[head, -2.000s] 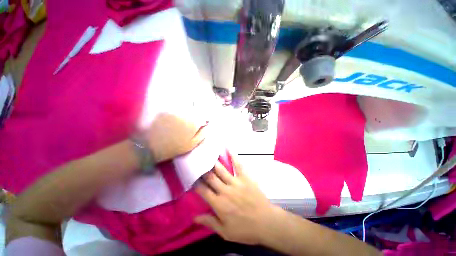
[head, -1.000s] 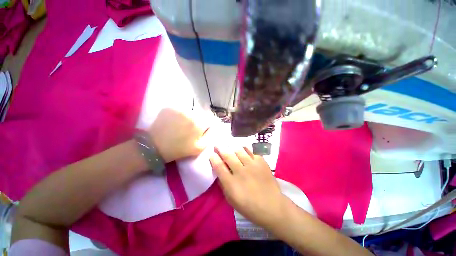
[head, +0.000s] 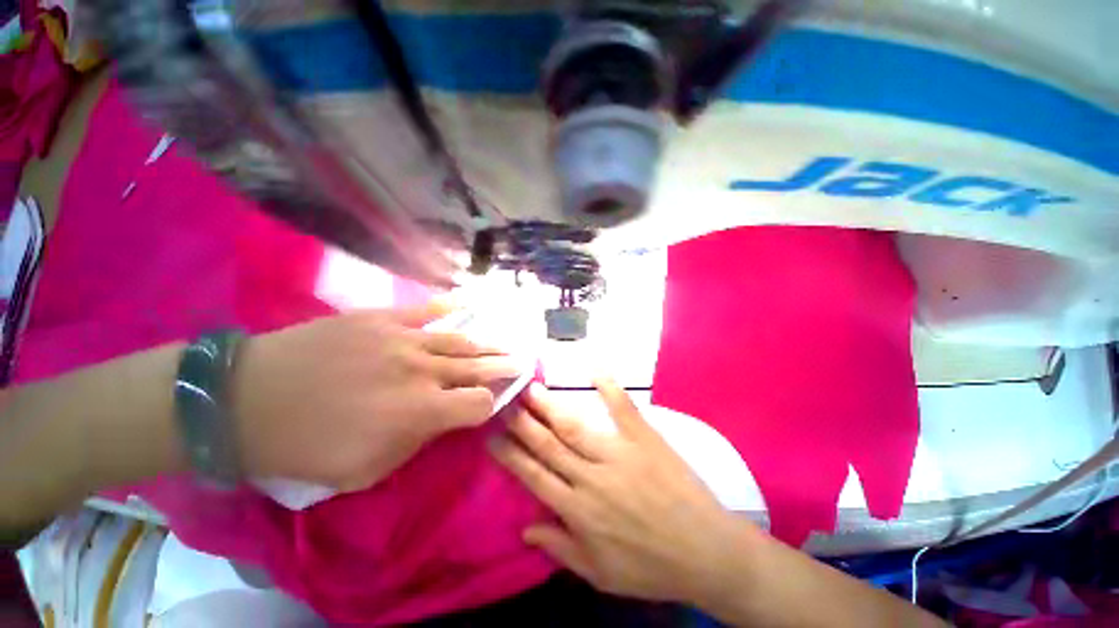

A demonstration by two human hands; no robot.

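Bright pink cloth (head: pixel 405 540) lies bunched under and in front of both hands at the left of the needle area. My left hand (head: pixel 356 393), with a dark bracelet, presses on the cloth, fingertips in the bright light by the presser foot and needle (head: pixel 485 270). My right hand (head: pixel 614 491) lies on the cloth edge just right of it, fingers spread. A pale edge of cloth shows between the fingertips. The glare hides the stitching point. Flat cut pink panels (head: pixel 785 356) lie right of the needle, partly under the machine arm.
The white machine head (head: pixel 638 147) with blue stripe and JACK lettering spans the top. A grey tension dial (head: pixel 604 160) sticks out towards me. A blurred dark curved guard (head: pixel 282 147) crosses the upper left. A pale strip and white cable (head: pixel 1031 497) hang at right. White cut pieces lie far left.
The view has shifted, so the dial and guard appear further left. My left hand now lies flatter across the cloth, covering much of the white area seen before. My right hand's fingers have drawn back slightly.
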